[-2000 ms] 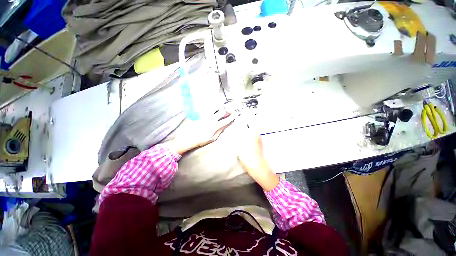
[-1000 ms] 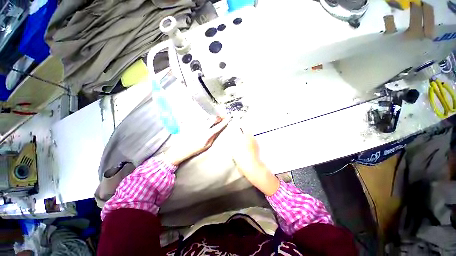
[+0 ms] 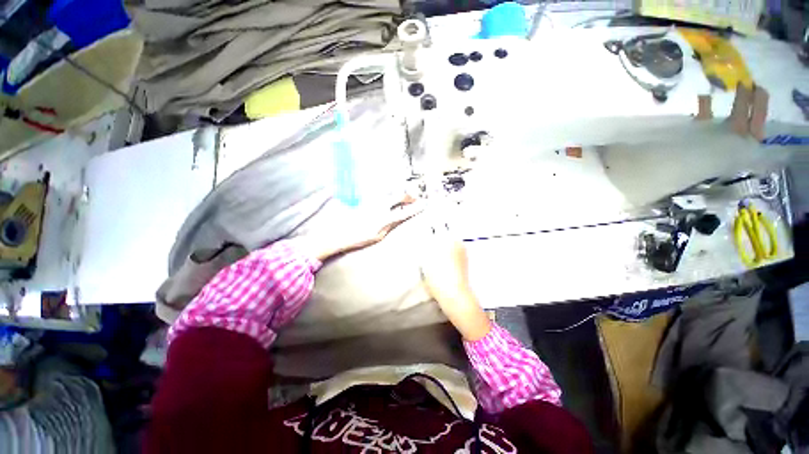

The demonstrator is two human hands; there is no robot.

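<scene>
A grey-beige cloth garment (image 3: 355, 293) lies over the front of the white table and hangs into my lap. My left hand (image 3: 377, 226) lies on the cloth, fingertips close to the presser foot and needle area (image 3: 426, 188) of the white sewing machine (image 3: 550, 97). My right hand (image 3: 448, 270) rests on the cloth's right edge, fingers pointing to the same spot. Glare washes out the fingertips of both hands, so I cannot tell whether either one grips the cloth. A bent white tube with a light-blue strip (image 3: 345, 164) stands left of the needle.
A folded grey-beige pile (image 3: 266, 44) and a yellow object (image 3: 272, 98) lie behind the table. A small black-metal mechanism (image 3: 665, 244) and yellow-handled scissors (image 3: 755, 234) are at the table's right end. Loose grey-brown cloth (image 3: 718, 346) is lower right. Another machine part (image 3: 22, 226) is far left.
The view swung left and back again. My hands stay near the needle, with the cloth lying much as before. No grasp or release is visible.
</scene>
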